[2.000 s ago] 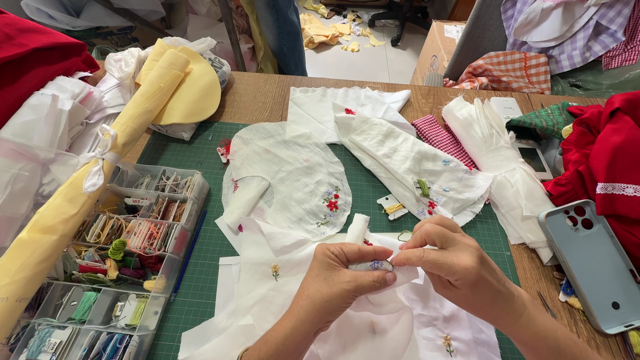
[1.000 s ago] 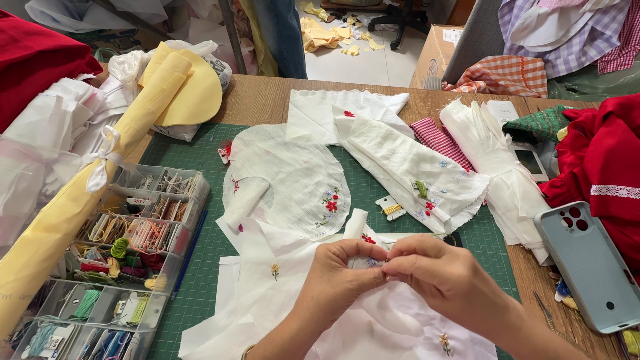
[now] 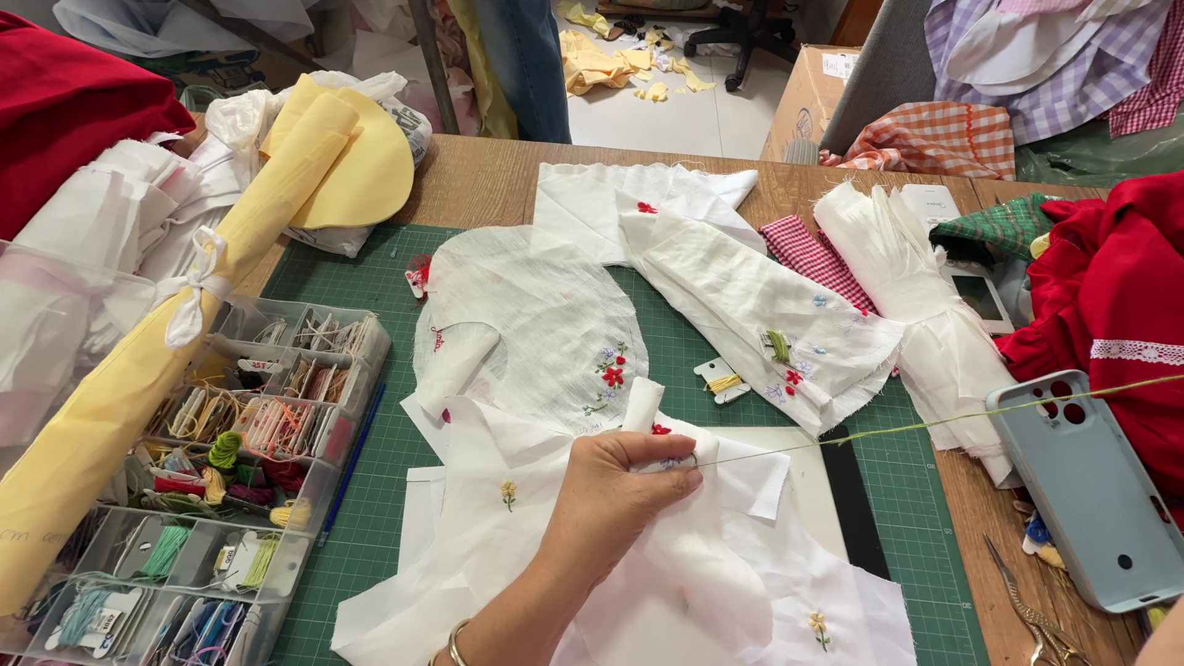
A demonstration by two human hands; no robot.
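My left hand [image 3: 618, 495] pinches a fold of white embroidered fabric [image 3: 684, 555] between thumb and fingers, beside a small red flower. From that spot a green embroidery thread [image 3: 837, 439] runs taut up and out past the right edge. My right hand is out of frame; only a bit of skin shows at the lower right corner. Small yellow flowers are stitched on the white fabric. Behind it lie a round white embroidered piece [image 3: 546, 314] and a folded white embroidered piece [image 3: 740, 296]. A card of yellow thread [image 3: 722, 380] sits between them.
A clear floss box [image 3: 365, 347] and a yellow fabric roll [image 3: 185, 361] are at left. The green cutting mat [image 3: 916, 518] lies underneath. At right are a blue phone case [image 3: 1091, 499], gold embroidery scissors [image 3: 1031, 615], a white fabric bundle [image 3: 902, 277] and red fabric [image 3: 1128, 277].
Both hands were together at the fabric; my right hand has moved away and out of view at the right. The green thread now stretches across to the right. My left hand stays on the fabric.
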